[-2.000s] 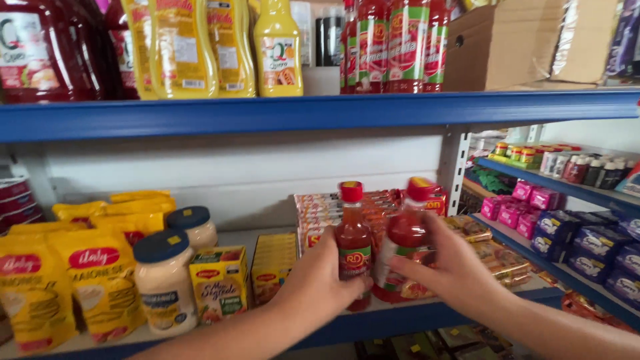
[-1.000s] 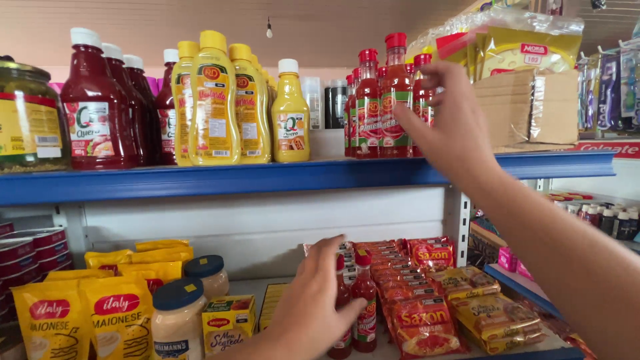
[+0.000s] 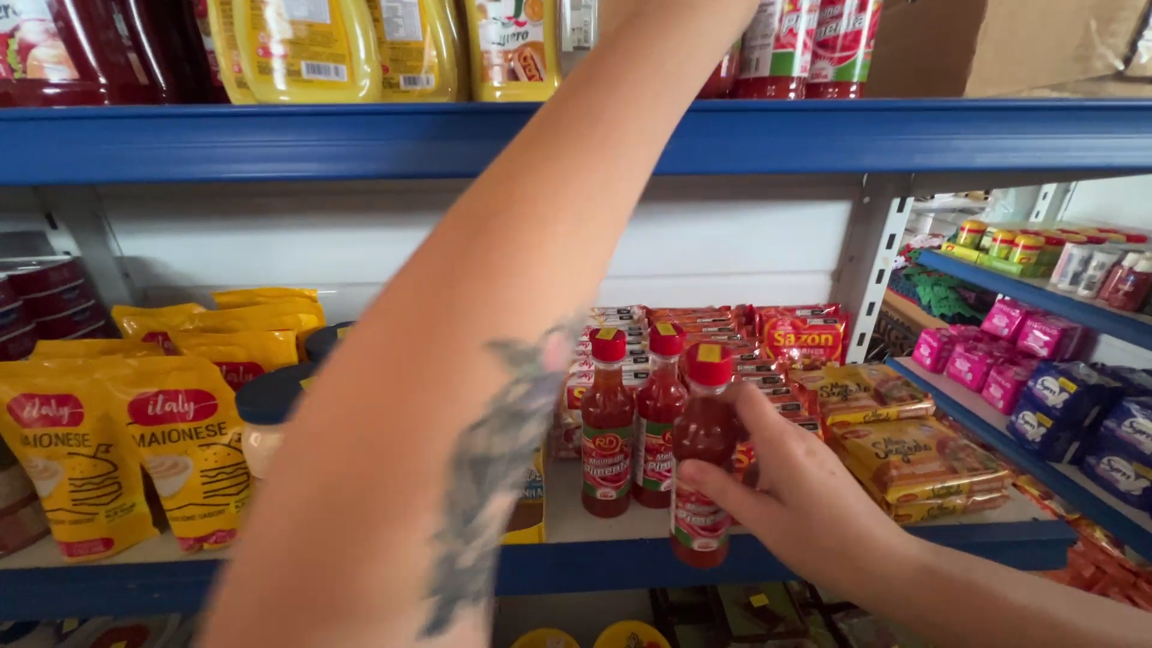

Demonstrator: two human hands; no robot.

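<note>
My right hand (image 3: 792, 490) grips a red-capped bottle of pepper sauce (image 3: 705, 432) at the front edge of the lower shelf. Two similar pepper sauce bottles (image 3: 607, 441) (image 3: 660, 396) stand upright just left of it. My left forearm (image 3: 504, 297), tattooed and partly blurred, crosses the view up to the upper shelf; the left hand itself is past the top edge, so its hold is hidden. More pepper sauce bottles (image 3: 774, 54) stand on the upper shelf, right of that forearm.
The upper shelf's blue edge (image 3: 270, 139) runs above the lower goods. Mayonnaise pouches (image 3: 184, 450) and a blue-lidded jar (image 3: 270, 405) stand at left. Seasoning packets (image 3: 801, 337) lie behind the bottles, with yellow packs (image 3: 918, 454) to the right. A cardboard box (image 3: 1008, 45) sits above.
My right hand has come down from the upper-shelf bottles and now holds one at the lower shelf. The left arm has risen from the lower bottles toward the upper shelf. The view has tilted down.
</note>
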